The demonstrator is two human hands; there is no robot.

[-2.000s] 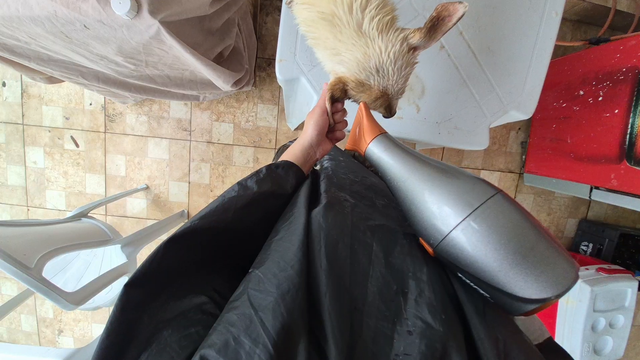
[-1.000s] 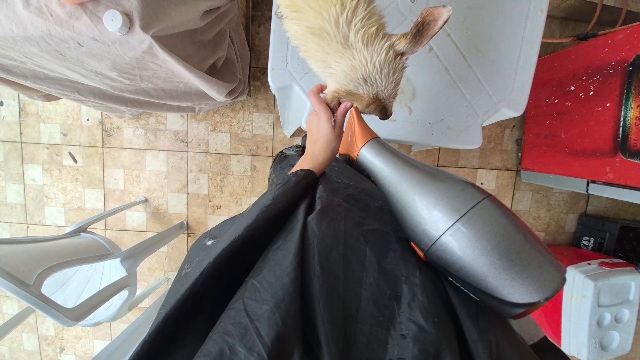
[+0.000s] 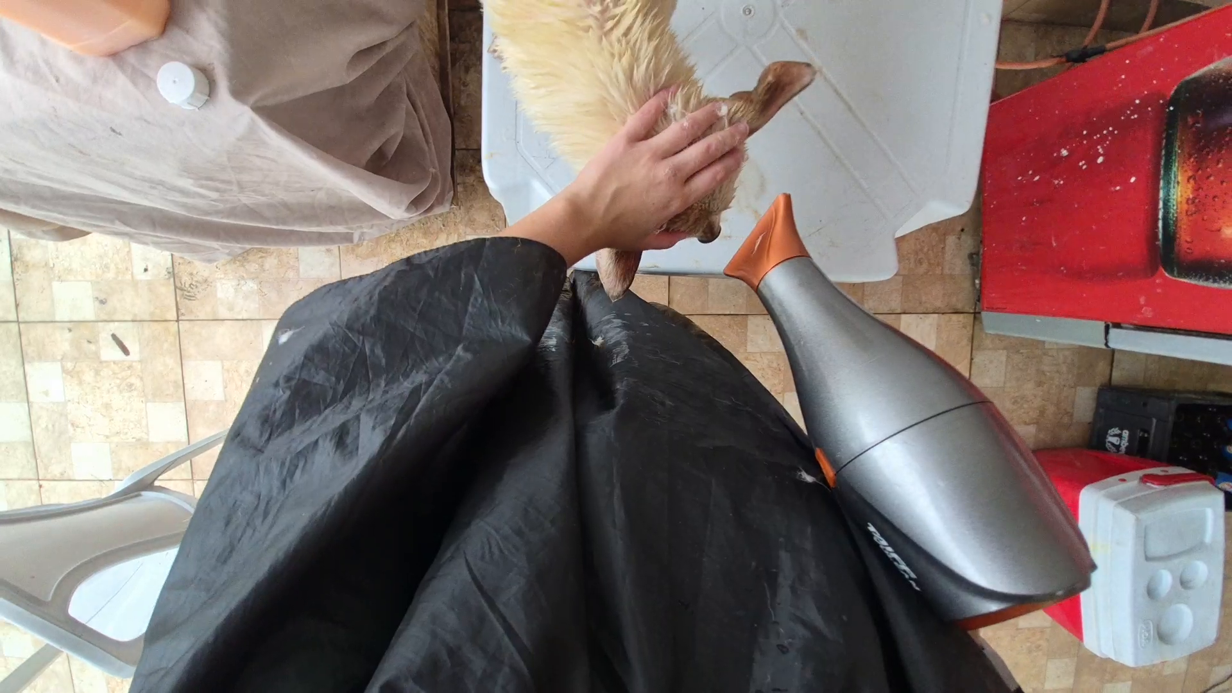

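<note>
A damp, cream-coloured dog (image 3: 602,67) with brown ears stands on a white plastic table (image 3: 866,125), its head at the near edge. My left hand (image 3: 664,173) lies over the top of its head, fingers spread on the wet fur. One ear points out to the right and the other hangs below my wrist. A silver-grey hair dryer (image 3: 895,414) with an orange nozzle (image 3: 772,241) is at the right, the nozzle a short way from the dog's muzzle. My right hand is hidden; the dryer's handle is out of sight too.
A beige cloth (image 3: 318,125) covers something at upper left, with a white cap (image 3: 183,85) and an orange container (image 3: 96,19) on it. A white plastic chair (image 3: 87,549) is at lower left. A red cooler (image 3: 1088,173) and a red-and-white cooler box (image 3: 1150,568) stand right.
My left hand has moved from the ear beside the nozzle onto the top of the dog's head. The dryer's nozzle has moved away from the head, to the right.
</note>
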